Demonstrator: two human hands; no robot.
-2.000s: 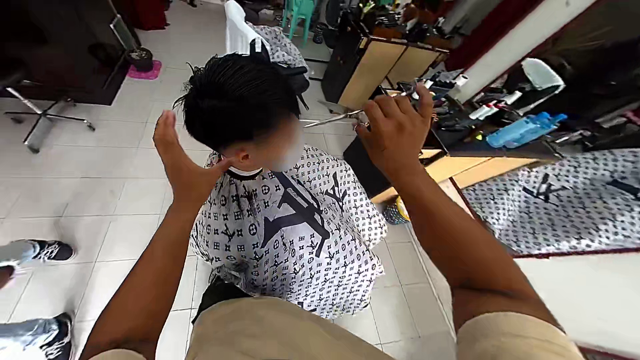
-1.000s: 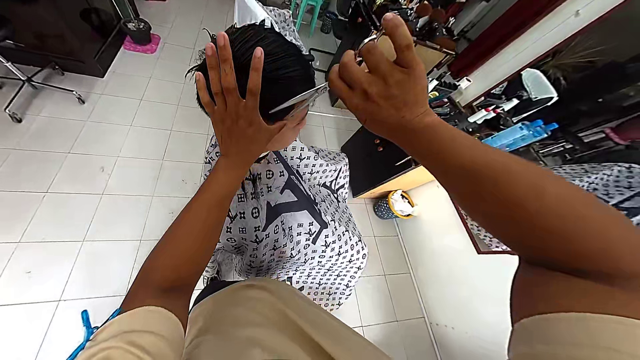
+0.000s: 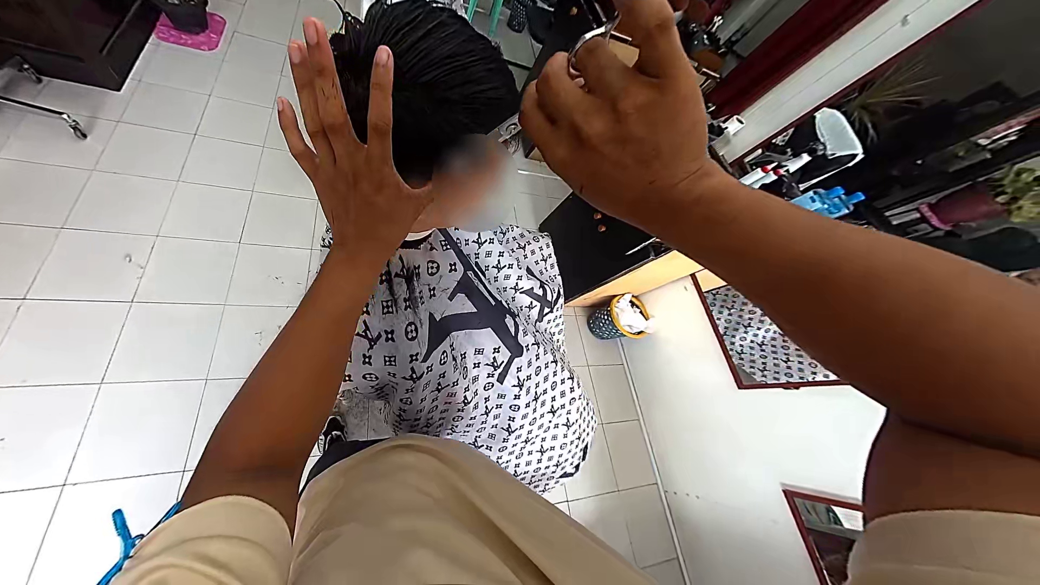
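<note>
A seated person with dark hair (image 3: 439,77) wears a white barber cape (image 3: 479,349) with a black printed pattern, and cut hair lies on its shoulder. At the side of this head, my left hand (image 3: 353,154) is raised with its fingers spread, its thumb near the cheek; nothing shows in it. My right hand (image 3: 621,114) is up at the other side of the head, its fingers curled through the handle ring of metal scissors (image 3: 591,42). The blades of the scissors are out of sight.
A black cabinet (image 3: 601,240) stands past the cape, with a patterned waste bin (image 3: 609,318) by its foot. Bottles and tools crowd the counter at upper right. Red-framed mirrors (image 3: 764,341) hang on the white wall. At upper left are a wheeled chair base (image 3: 49,110) and a pink mat (image 3: 191,31).
One second ago the scissor blades showed beside the hair at the forehead; now they do not. My left hand has gone from a low spread beside the head, two seconds ago, to in front of the hair.
</note>
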